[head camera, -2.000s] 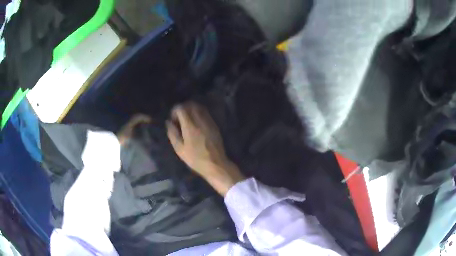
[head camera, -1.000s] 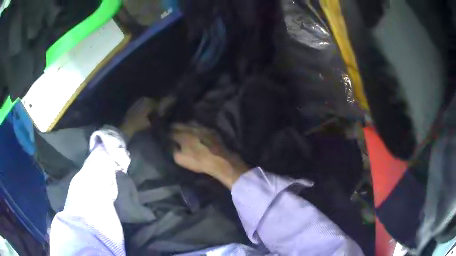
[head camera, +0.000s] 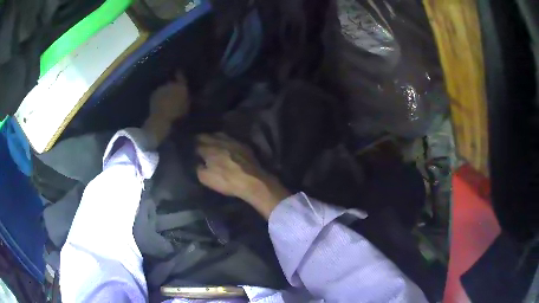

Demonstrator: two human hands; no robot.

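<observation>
A heap of dark and charcoal cloth pieces (head camera: 195, 242) fills the space in front of me and over my lap. My left hand (head camera: 169, 105) reaches into the dark pile at centre left, its fingers dim against the black cloth. My right hand (head camera: 227, 165) rests on the cloth right of it, fingers bent. Shadow and dark cloth hide both sets of fingertips, so I cannot tell whether either hand grips the cloth.
A white board (head camera: 80, 83) with a bright green rim (head camera: 80, 35) and a blue edge stands upper left. A blue surface (head camera: 20, 207) is at far left. Shiny dark plastic (head camera: 384, 77) lies upper right, beside a wooden bar (head camera: 461, 77) and a red piece (head camera: 473, 228).
My left hand has moved up and away from my right hand, deeper into the pile. Grey cloth at the upper right has moved aside, showing the wooden bar and shiny plastic.
</observation>
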